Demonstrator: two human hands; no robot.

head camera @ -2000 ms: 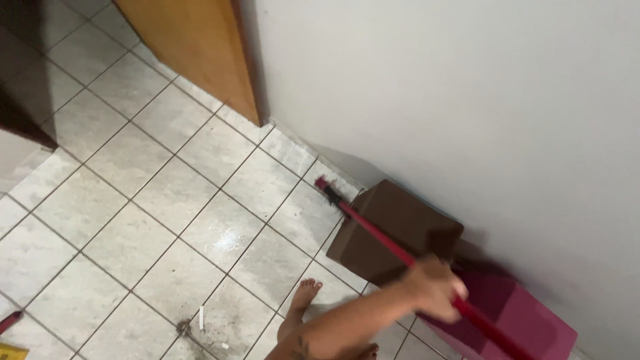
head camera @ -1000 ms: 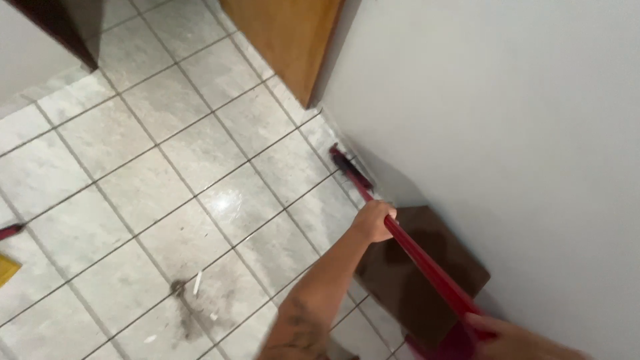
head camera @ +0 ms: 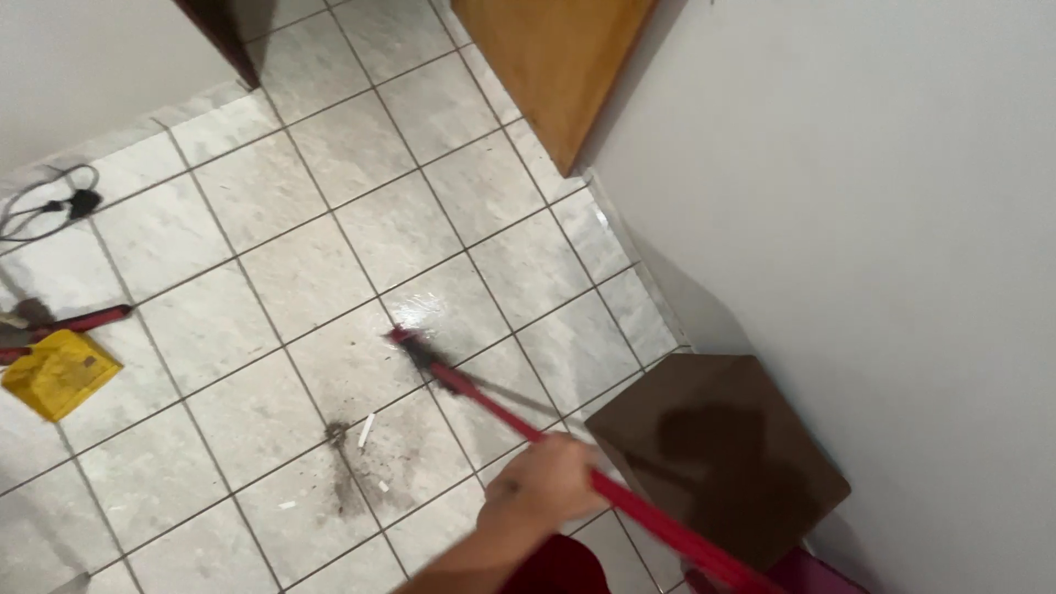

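My left hand (head camera: 549,478) is closed around the red handle of a broom (head camera: 652,520), partway along it. The handle runs out of view at the bottom right, and my right hand is out of view. The dark-bristled broom head (head camera: 421,355), slightly blurred, is on the tiled floor near a bright reflection. Below and left of it lies a pile of dark dust and hair (head camera: 351,470), with a thin white strip (head camera: 366,431) and small white scraps.
A brown box-shaped object (head camera: 718,454) stands against the wall (head camera: 866,206), a magenta one (head camera: 813,573) beside it. At left are a yellow dustpan-like piece (head camera: 64,375), a red-handled tool (head camera: 91,318) and a black cable (head camera: 49,202). A wooden door (head camera: 561,74) is at the top.
The broom head has moved from beside the wall out onto the floor, closer to the dust pile. My right hand, on the handle a second ago, has left the view.
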